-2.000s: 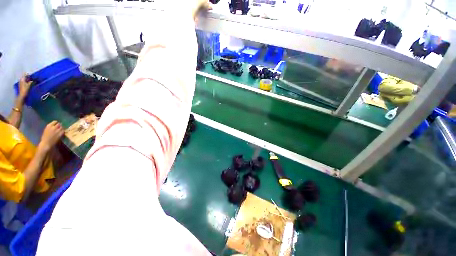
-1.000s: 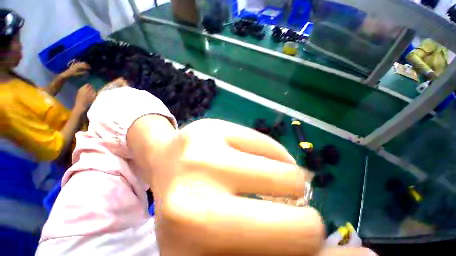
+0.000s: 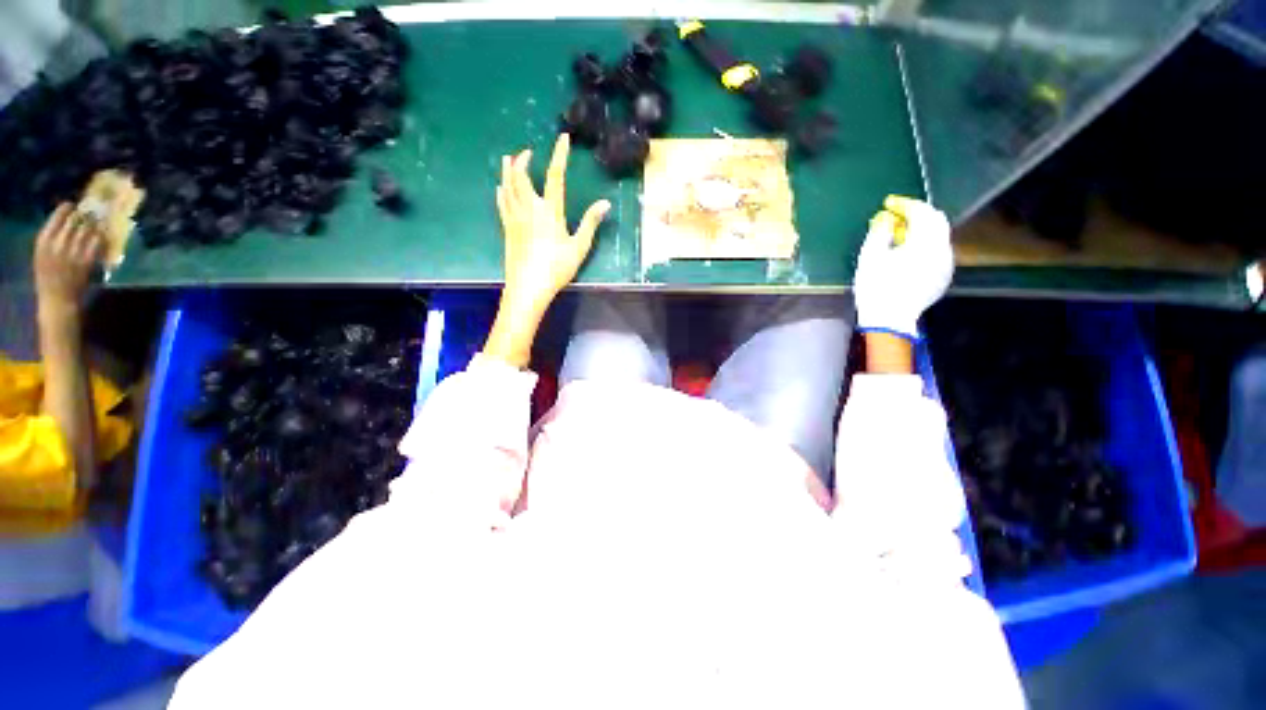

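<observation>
My left hand [image 3: 544, 243] is bare, with its fingers spread and nothing in it, at the bench's front edge. My right hand [image 3: 905, 264] wears a white knit glove with yellow fingertips and a blue cuff edge. It is curled at the front edge, and I cannot tell if it holds anything. The cardboard mat [image 3: 667, 229] lies between my hands, with a small pale dish [image 3: 719, 193] on it. A group of black moulded parts [image 3: 618, 111] lies behind the mat. A black knife with yellow ends [image 3: 714, 53] lies beside more black parts [image 3: 794, 97].
A large heap of black parts [image 3: 264, 118] covers the left of the green bench [image 3: 465, 83]. Blue bins of black parts stand below, left [image 3: 156, 486] and right [image 3: 1159, 444]. Another person's hand [image 3: 67, 254] is at far left. A clear panel [image 3: 1083, 83] stands at right.
The view has tilted down to the bench and my lap. My left arm, earlier stretched across the view, has come back to the bench edge with its fingers spread. Both bins now show.
</observation>
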